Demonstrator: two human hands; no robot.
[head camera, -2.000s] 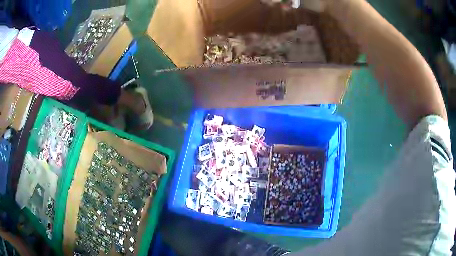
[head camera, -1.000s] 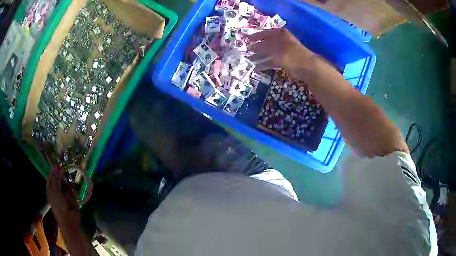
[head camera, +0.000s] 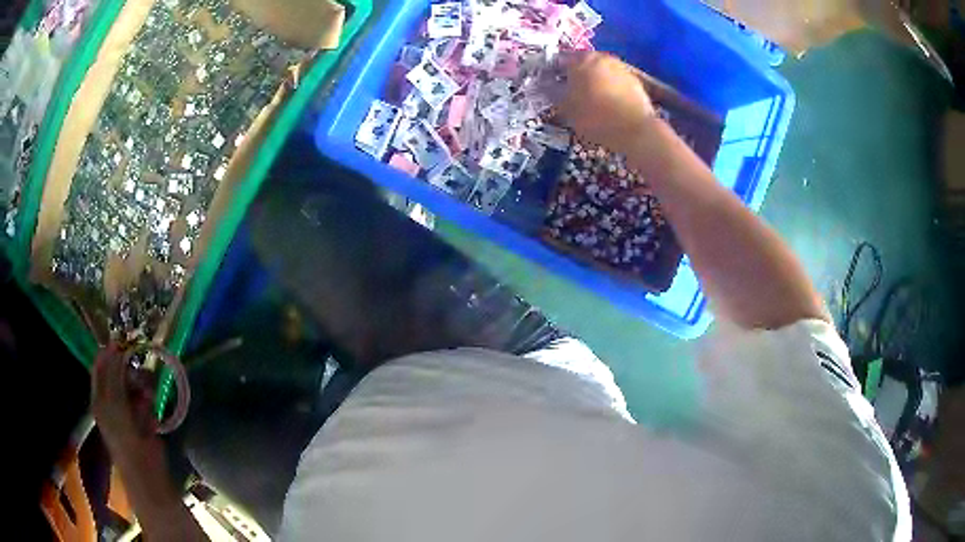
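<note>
My right hand (head camera: 601, 97) reaches into the blue bin (head camera: 466, 217), at the right edge of the heap of white parts (head camera: 466, 74) with pink bits; its fingertips are blurred, so I cannot tell if it grips one. Small dark and pale parts (head camera: 605, 206) fill a small carton beside the heap, partly under my forearm. My left hand (head camera: 119, 386) is at the near corner of the green crate, with the cream-white tape roll (head camera: 176, 392) around or against its fingers. Small circuit boards (head camera: 159, 159) cover the cardboard lining of the green crate (head camera: 249, 175).
Another green crate with pale and pink contents (head camera: 32, 95) is at the far left. Part of a brown carton (head camera: 809, 21) shows at the top right. Dark cables (head camera: 862, 281) lie on the green floor at the right. An orange object (head camera: 69, 498) is at the lower left.
My right hand has come from the large carton down into the blue bin, now slightly farther up than a second ago. The view has swung down and left. My left hand has come into view.
</note>
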